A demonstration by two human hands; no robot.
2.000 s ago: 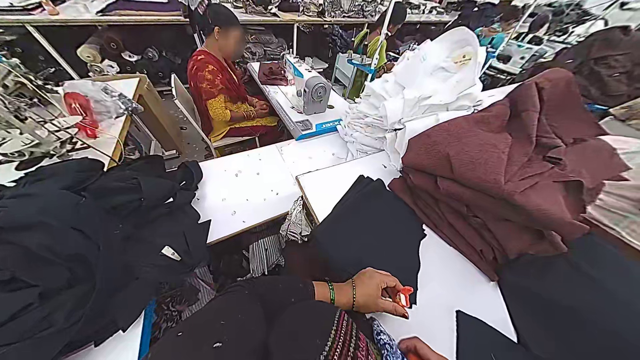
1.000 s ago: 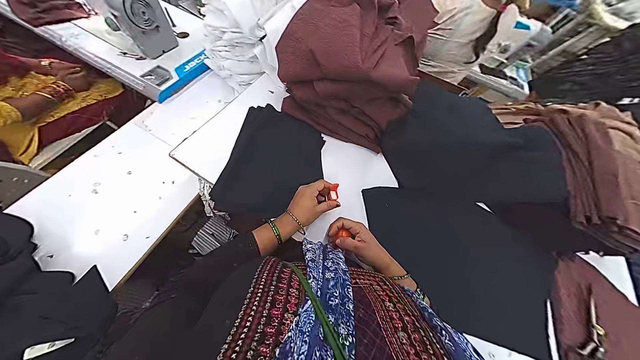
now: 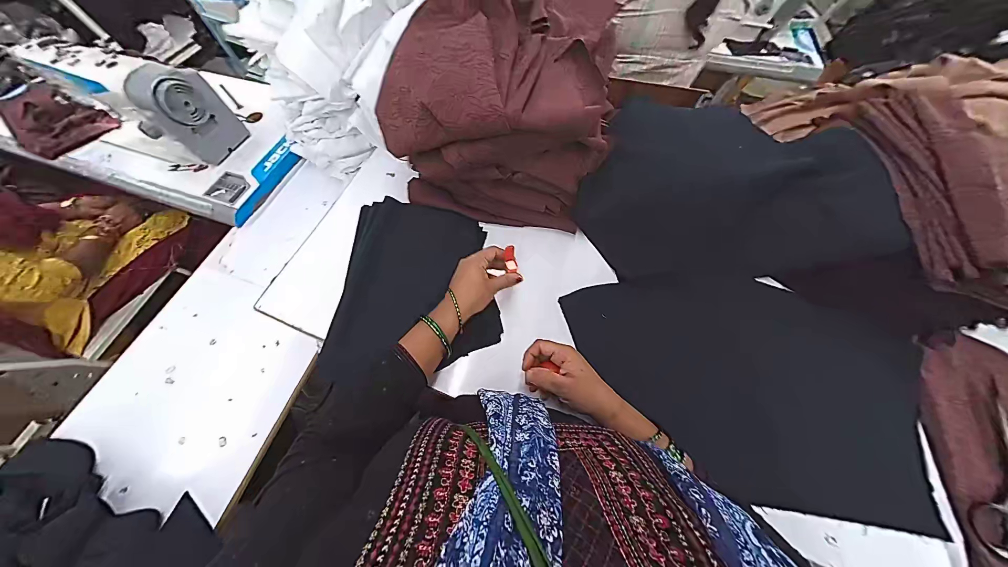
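Note:
My left hand [image 3: 475, 287] pinches a small red and white object [image 3: 510, 260] between thumb and fingers, above the white tabletop at the right edge of a stack of dark fabric pieces [image 3: 402, 268]. Lower and to the right, my right hand [image 3: 563, 378] is curled round a small red-orange object [image 3: 550, 366], mostly hidden by the fingers. What either object is cannot be told. Right of my right hand, a large dark fabric panel [image 3: 748, 378] lies flat, with another dark panel [image 3: 740, 189] beyond it. White table surface [image 3: 535, 307] shows between the stack and the panels.
Maroon fabric [image 3: 496, 118] and white fabric [image 3: 315, 71] are heaped at the back. A Jack sewing machine [image 3: 185, 106] stands back left, near a seated person's hands [image 3: 94, 220]. Brown fabric [image 3: 937, 157] lies at the right. Dark cloth [image 3: 87, 504] covers the near left corner.
The view has swung right and down since the first frame. My right hand, only partly visible at the bottom edge then, is now fully in view. Both hands look much the same as one second ago.

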